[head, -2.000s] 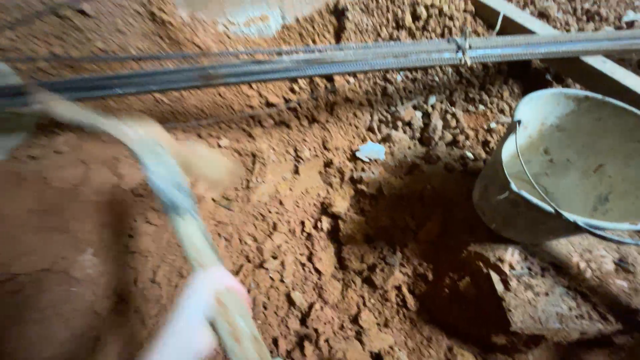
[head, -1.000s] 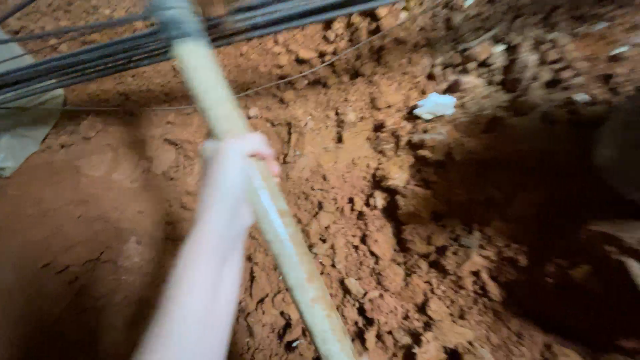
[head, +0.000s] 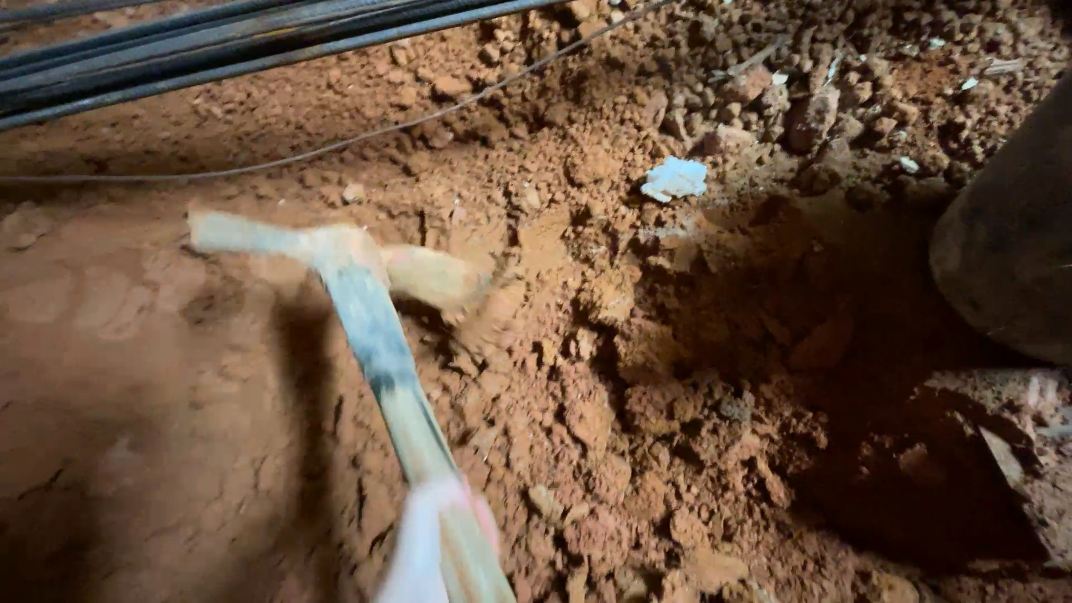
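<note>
My left hand, blurred at the bottom edge, is closed around the wooden handle of a mattock. The handle has a dark band below the head. The dirt-covered mattock head rests at or just over the reddish soil, its narrow end to the left and its broader end to the right, against loose clods. Whether it touches the soil is not certain because of blur. My right hand is out of view.
A bundle of steel rebar crosses the upper left, with a thin wire below it. A bucket stands at the right edge, above a concrete block. A whitish scrap lies on the soil.
The mattock head, above the top edge of the view one second ago, is now down by the soil. My left hand still grips the handle. The view has shifted.
</note>
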